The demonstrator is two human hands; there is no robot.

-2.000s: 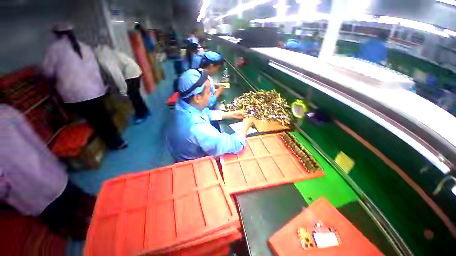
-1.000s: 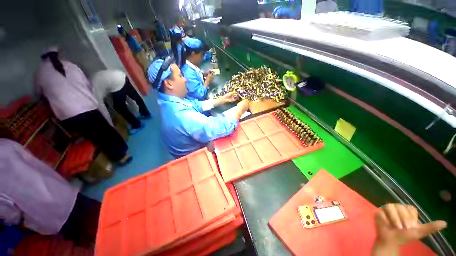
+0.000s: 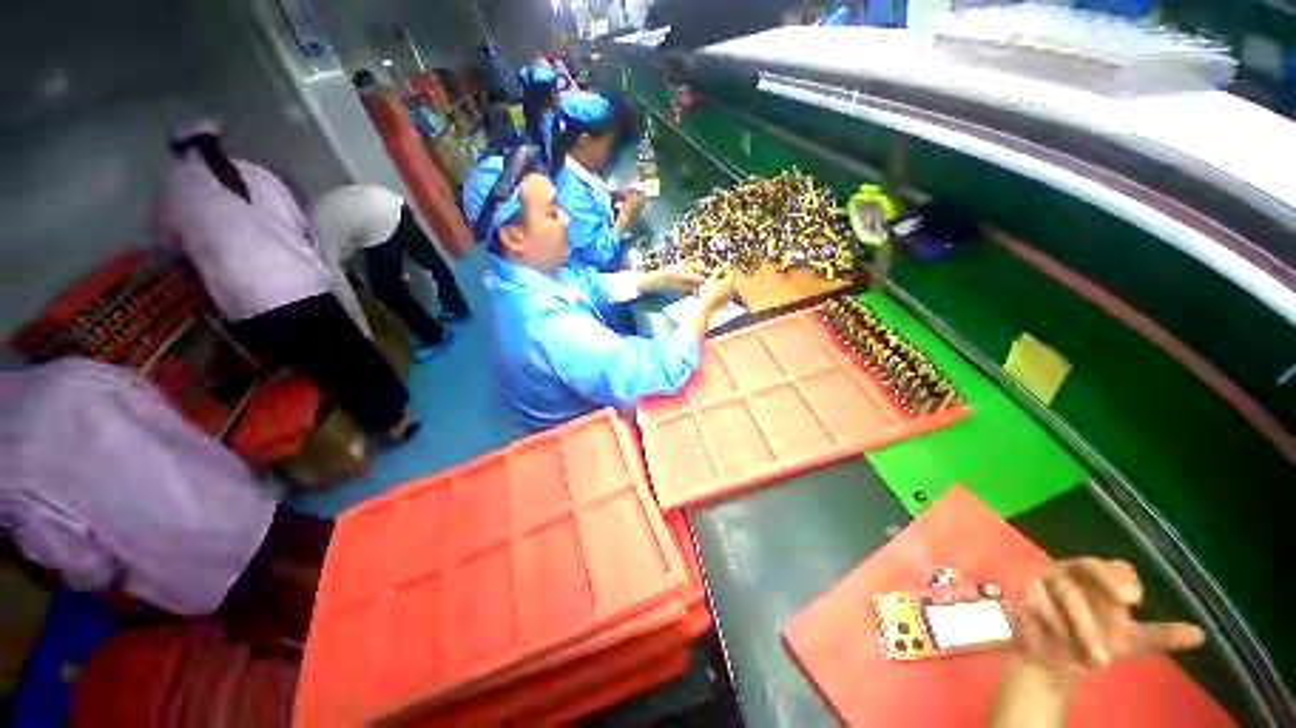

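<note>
An orange phone-like device [image 3: 944, 623] with a pale panel lies on a plain red board [image 3: 867, 657] at the lower right. My right hand [image 3: 1087, 619] is raised over the board's right part, just right of the device. It looks empty, with some fingers curled and one digit stretched to the right. Its fine outline is blurred. My left hand is not in view. A stack of red compartment trays [image 3: 490, 562] stands left of the board, its top tray's visible pockets bare. Another red tray [image 3: 775, 405] lies beyond, with rows of small metal parts [image 3: 893, 356] at its right end.
A seated worker in blue [image 3: 569, 320] holds hands near a heap of metal parts [image 3: 768, 225] on a brown board [image 3: 789, 289]. More workers sit beyond. Pink-coated workers [image 3: 242, 235] bend by red stacks at left. A lime-green fan [image 3: 870, 216] and yellow paper [image 3: 1038, 367] are at right.
My right hand has entered from the lower right and moved left, close to the device. The view has shifted. The seated worker's hands have come together by the heap.
</note>
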